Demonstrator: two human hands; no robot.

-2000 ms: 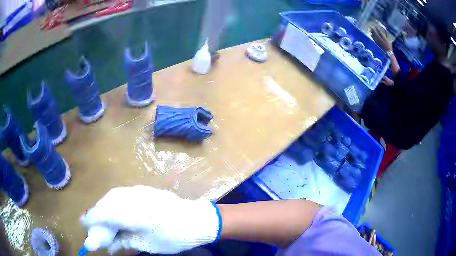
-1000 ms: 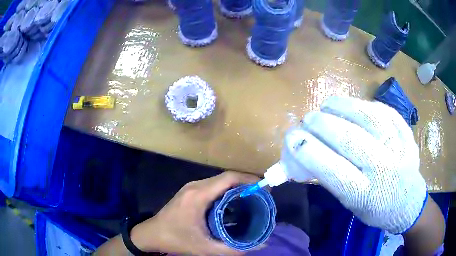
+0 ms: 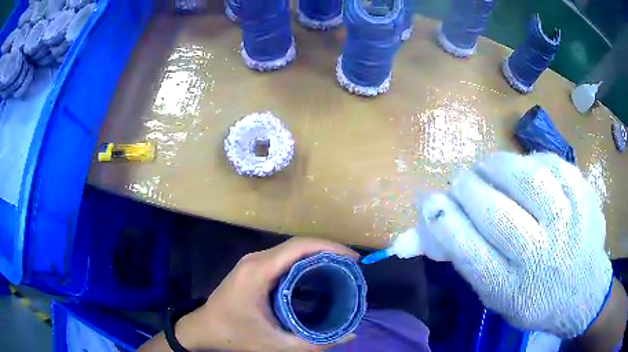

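My bare left hand (image 3: 244, 295), with a black wristband, holds a blue tube part (image 3: 322, 299) below the board's front edge, its round open end facing up. My right hand (image 3: 523, 237), in a white knitted glove, grips a white glue bottle (image 3: 407, 245) whose blue tip points left, at the tube's upper right rim. Whether the tip touches the rim I cannot tell. The glove hides most of the bottle. A pale, bumpy ring trim (image 3: 259, 144) lies flat on the brown board (image 3: 330, 172).
Several blue tubes with pale rims (image 3: 372, 51) stand along the back. Another tube (image 3: 544, 132) lies at the right. A second white bottle (image 3: 585, 97) stands at far right. A yellow tool (image 3: 127, 152) lies left, beside a blue bin (image 3: 51, 172) of stacked rings.
A second ago the bottle tip was over the tube's opening; now it is at the right rim. My right hand has moved right, and the tube slightly left. Earlier the left hand was out of view.
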